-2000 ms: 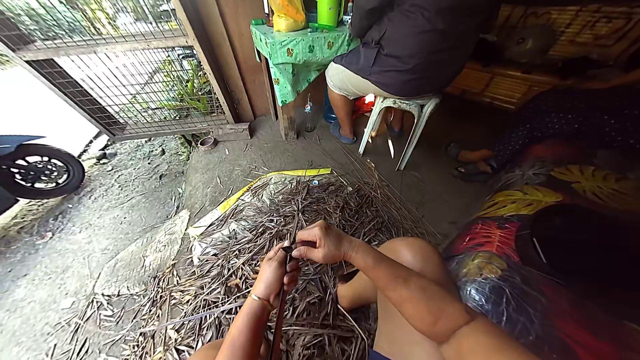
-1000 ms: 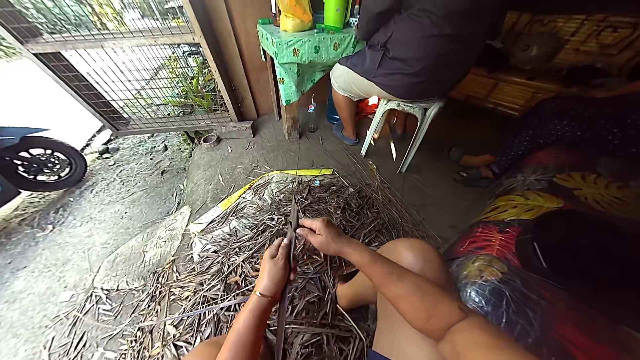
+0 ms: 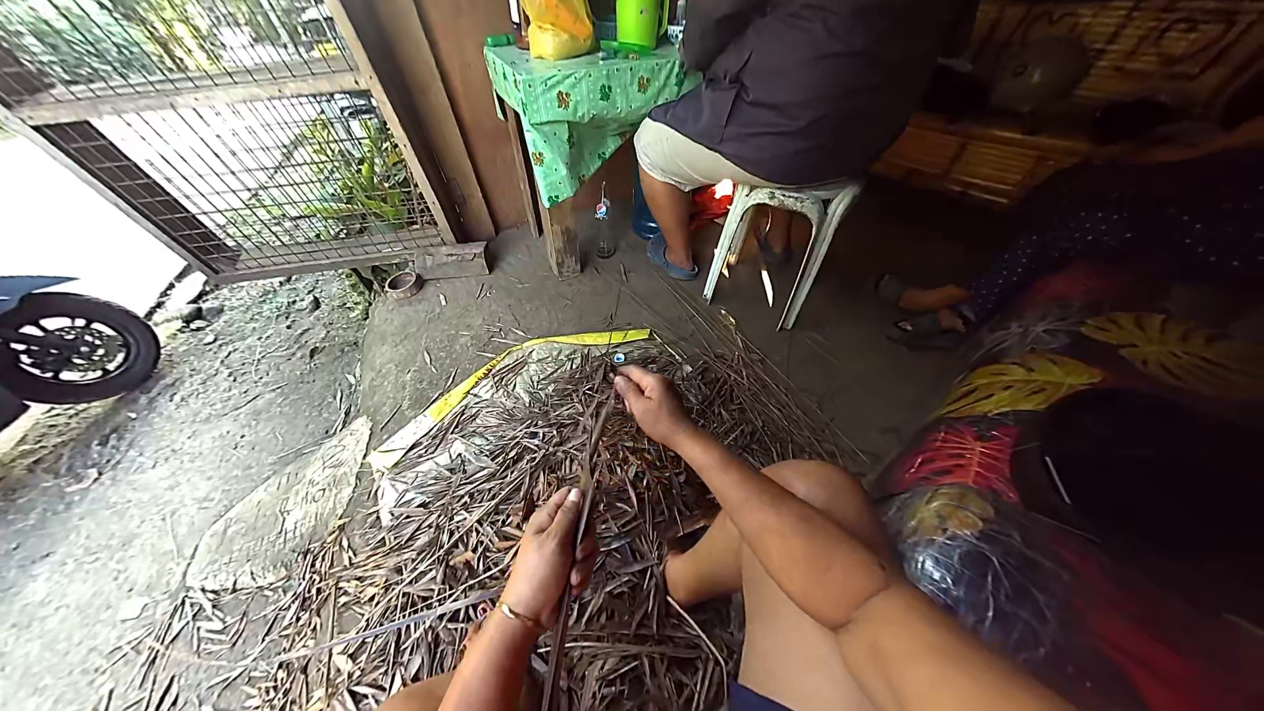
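My left hand (image 3: 553,558), with a bracelet at its wrist, is closed around a long, thin, brown dried leaf strip (image 3: 592,459) that runs down toward my lap. Farther forward, my right hand (image 3: 647,400) pinches the strip's upper part or something small and dark at its end; the fingers hide which. Beneath both hands spreads a heap of dried brown leaf scraps (image 3: 444,553), partly over a sack with a yellow edge (image 3: 494,370). Another pale strip (image 3: 395,622) lies across the heap to the left of my left hand.
A person (image 3: 790,99) sits on a white plastic stool (image 3: 780,202) beside a table with a green cloth (image 3: 573,109). A glass bottle (image 3: 604,232) stands by the table leg. Wrapped bundles (image 3: 968,553) are at the right, where another person's feet (image 3: 933,306) show. A vehicle wheel (image 3: 74,346) is at the left.
My right hand has moved forward along the strip, away from my left hand. Two seconds ago the two hands were close together. My left hand stays on the strip.
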